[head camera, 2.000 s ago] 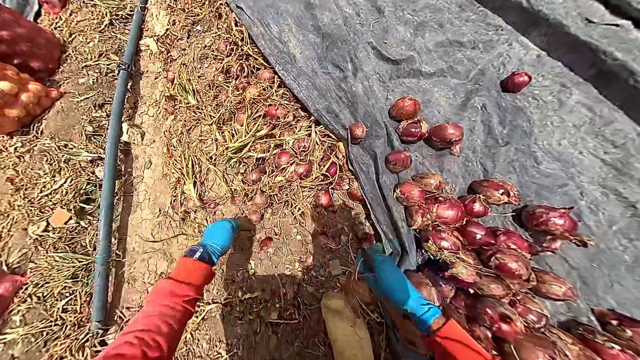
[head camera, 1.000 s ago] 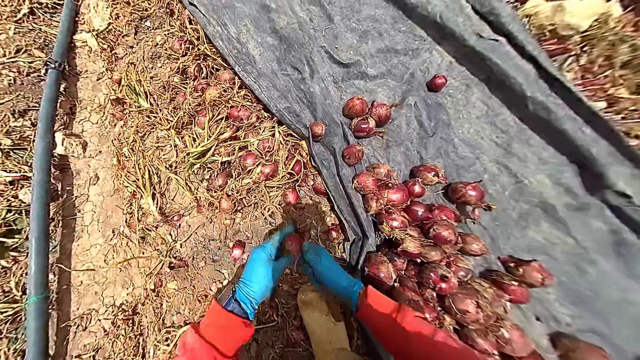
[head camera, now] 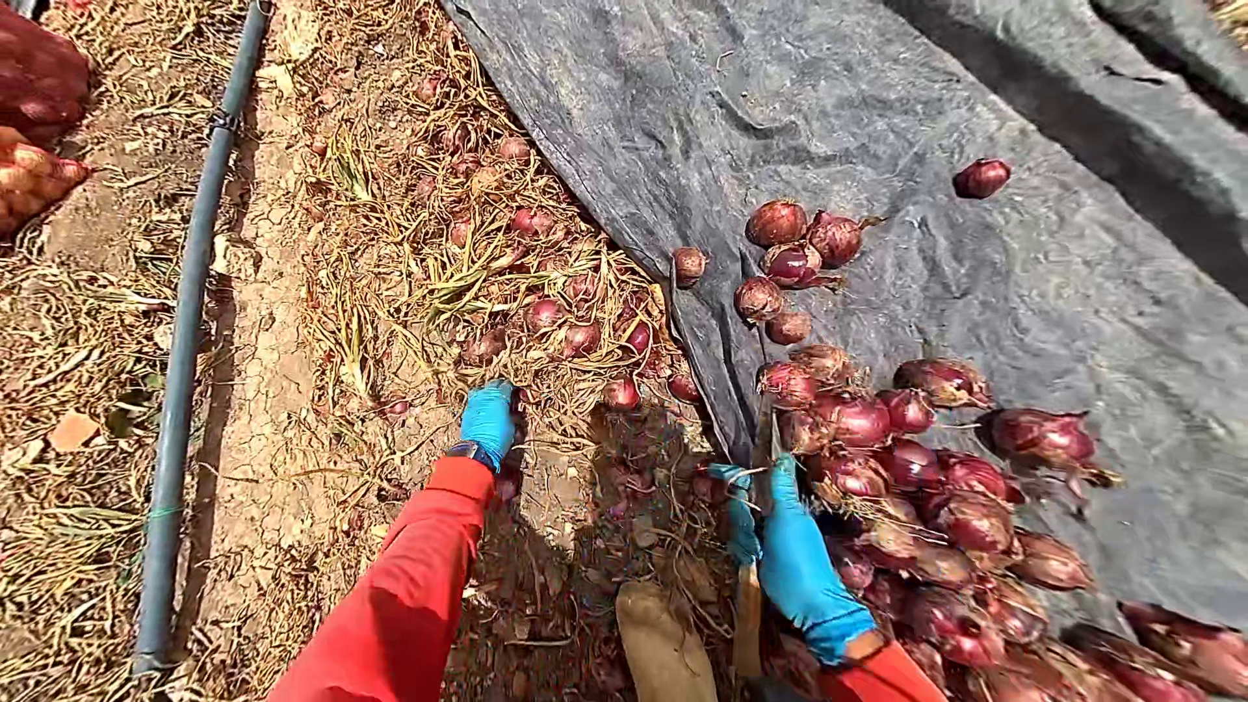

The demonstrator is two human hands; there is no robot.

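My left hand [head camera: 489, 421], in a blue glove, is low over the soil at the near edge of the dry tops, beside a red onion partly hidden by its fingers; its grip is unclear. My right hand [head camera: 795, 546], also blue-gloved, is closed around a pointed metal-bladed tool [head camera: 775, 439], possibly shears, at the edge of the grey ground sheet [head camera: 877, 117]. A wooden handle [head camera: 748, 624] shows below that hand. Just right of it, a pile of red onions [head camera: 907, 463] with dry skins lies on the sheet. More red onions [head camera: 581, 339] lie among withered tops on the soil.
A grey-blue pipe [head camera: 185, 361] runs along the ground at left. Filled red mesh sacks [head camera: 39, 83] stand at the upper left. A beige shoe [head camera: 665, 643] is at the bottom centre. Several loose onions [head camera: 777, 223] lie farther up the sheet.
My hands were together around an onion one second ago; now they are apart, the left farther left. A small onion now lies beside the loose ones on the sheet, above the pile.
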